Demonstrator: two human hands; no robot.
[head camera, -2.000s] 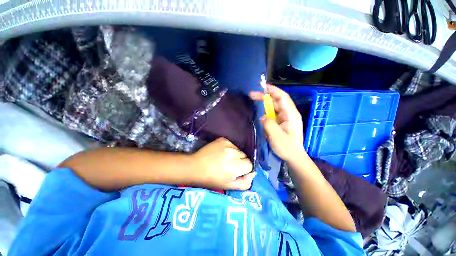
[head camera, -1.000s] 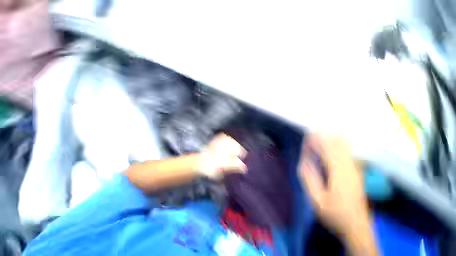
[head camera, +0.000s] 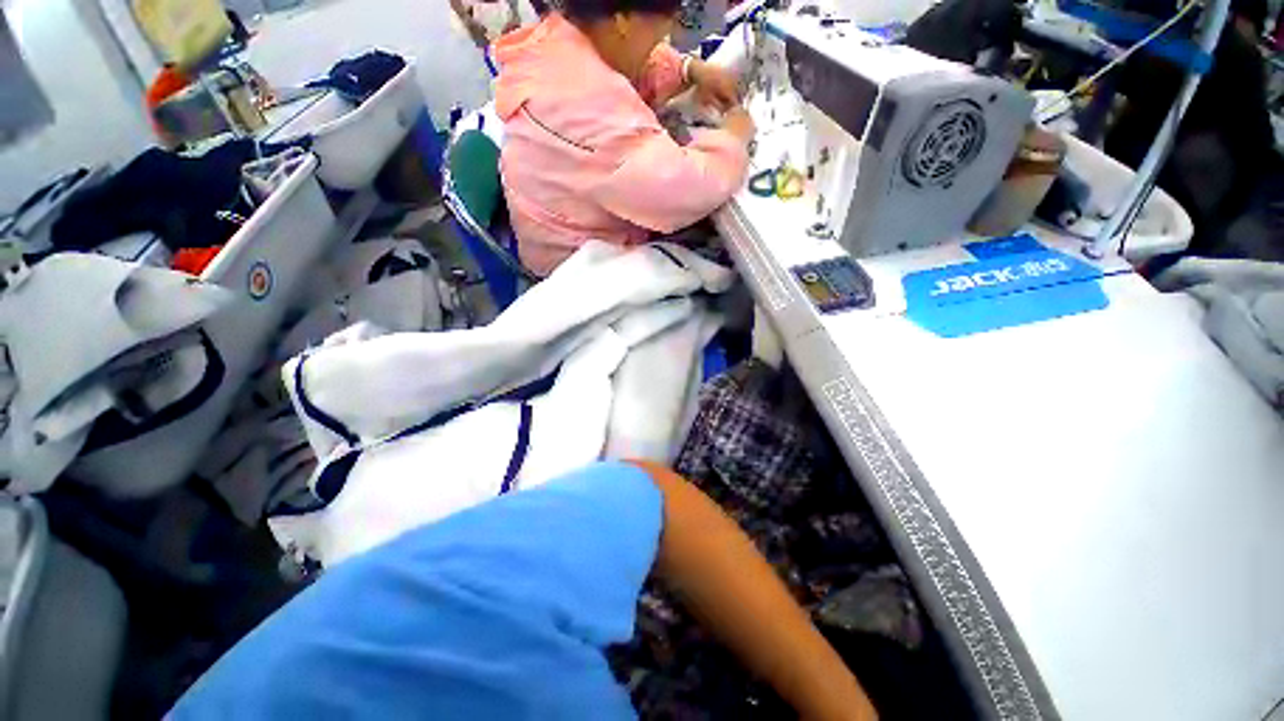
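Observation:
Grey, black and white plaid fabric (head camera: 753, 437) hangs beside the table edge, with darker plaid cloth (head camera: 866, 606) below it, next to my left forearm. My left arm runs from a blue sleeve down to the bottom edge of the picture, where the hand is cut off. My right hand is out of the picture. A heap of pale garments with dark piping (head camera: 465, 402) lies just beyond my left shoulder.
A white table (head camera: 1070, 479) with a ruler edge runs along the right and bears a sewing machine (head camera: 901, 134) with a blue JACK label (head camera: 1003, 289). A person in pink (head camera: 599, 141) sits ahead. White bins (head camera: 268, 268) hold garments at left.
The view has swung left and up from the lap to the room. Both hands have left the picture. The yellow tool seen in my right hand at first, then on the table, is out of view.

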